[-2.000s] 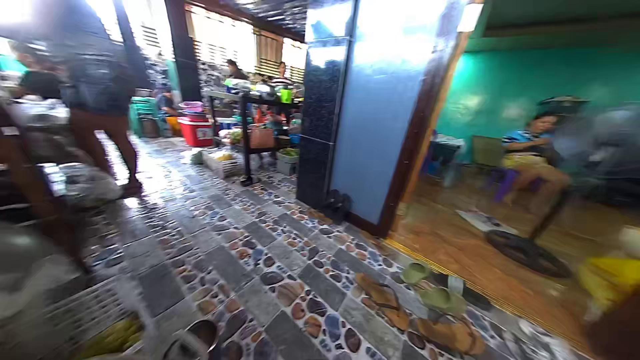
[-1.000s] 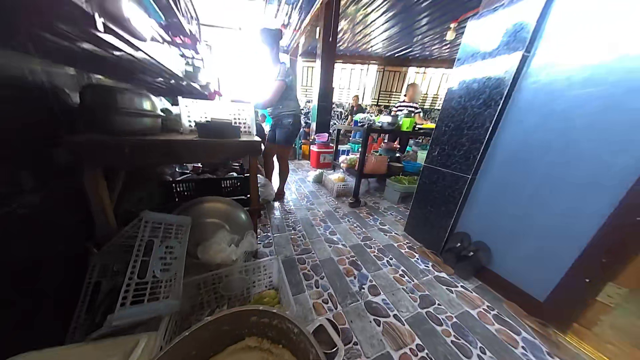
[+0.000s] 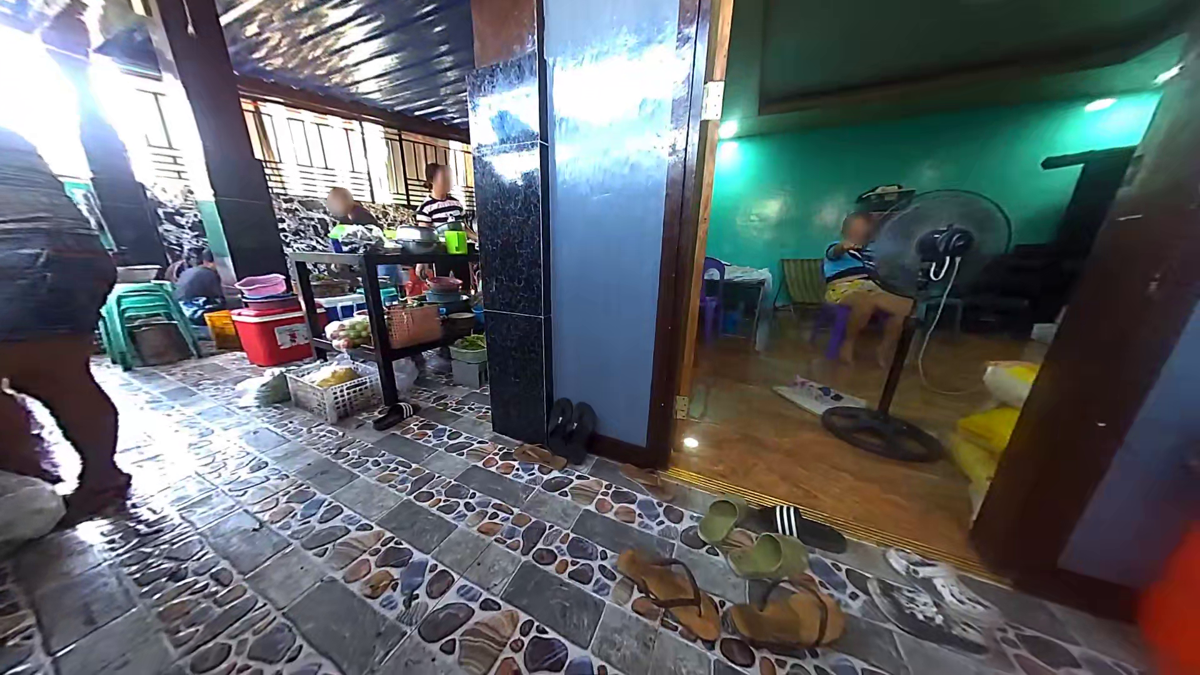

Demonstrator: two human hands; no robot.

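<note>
Neither my left hand nor my right hand shows in the head view. Brown flip-flops [image 3: 670, 592] lie on the stone-patterned tile floor, beside green clogs [image 3: 750, 539] and a black striped slide [image 3: 808, 528]. Sneakers [image 3: 933, 595] rest by the doorway. Black slippers [image 3: 572, 427] lean against the blue wall panel. Past the threshold stands a pedestal fan [image 3: 937, 246] on a wooden floor.
A person in denim shorts [image 3: 52, 281] stands at the left. Behind are green stacked stools [image 3: 145, 319], a red cooler [image 3: 270, 336], a white crate [image 3: 335, 392] and a dark table [image 3: 394, 260]. Another person [image 3: 858, 267] sits indoors near yellow sacks [image 3: 989, 429].
The view has swung right from the cluttered wooden table, crates and large pot seen a second ago, back to the doorway with the footwear.
</note>
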